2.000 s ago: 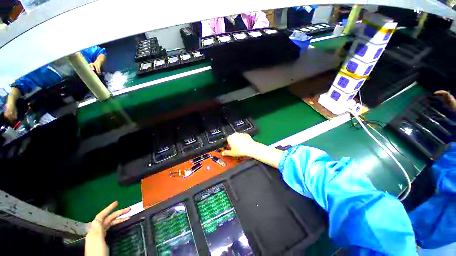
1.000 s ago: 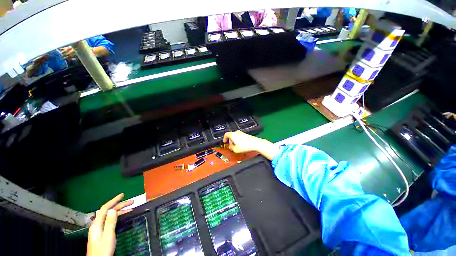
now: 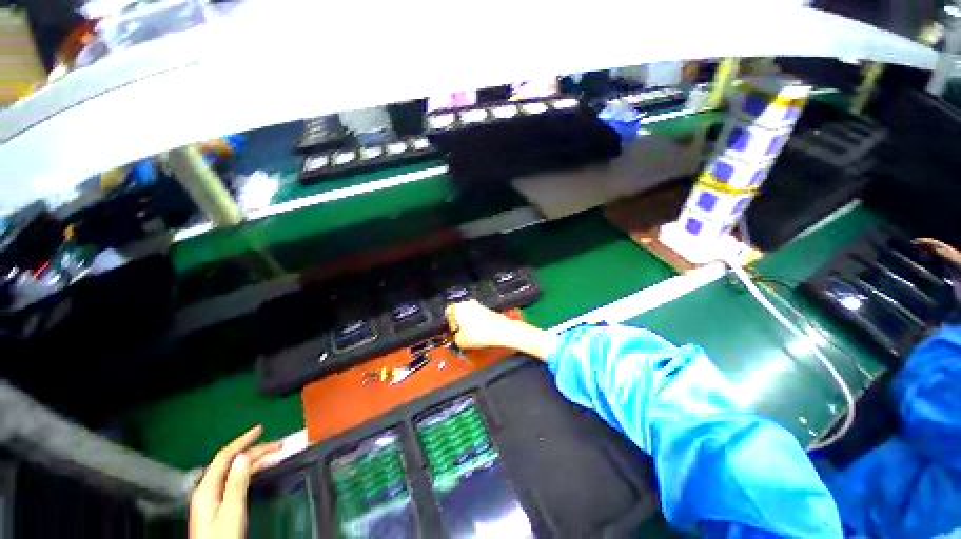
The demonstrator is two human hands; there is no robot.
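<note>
A black foam tray (image 3: 559,442) lies nearest me. Smartphones with green text on their lit screens (image 3: 455,432) lie in its left and middle pockets; its right pocket is empty. Behind it is an orange mat (image 3: 337,405) with small loose parts (image 3: 406,366). My right hand (image 3: 474,326) is over the mat's right part with fingertips pinched together; whether they hold a small part is hidden. My left hand (image 3: 224,486) is at the tray's left end, fingers apart, empty. A second tray (image 3: 285,363) with dark phones stands behind the mat.
A white socket tower (image 3: 727,179) stands on the bench at the right, with a white cable (image 3: 811,332) looping forward. At the right edge are a neighbour's blue sleeve (image 3: 927,400) and a dark tray (image 3: 869,300). More trays with phones (image 3: 506,114) stand across the bench.
The camera view has shifted. My right hand has moved slightly left over the mat, among the small parts. My left hand stays by the tray's left end.
</note>
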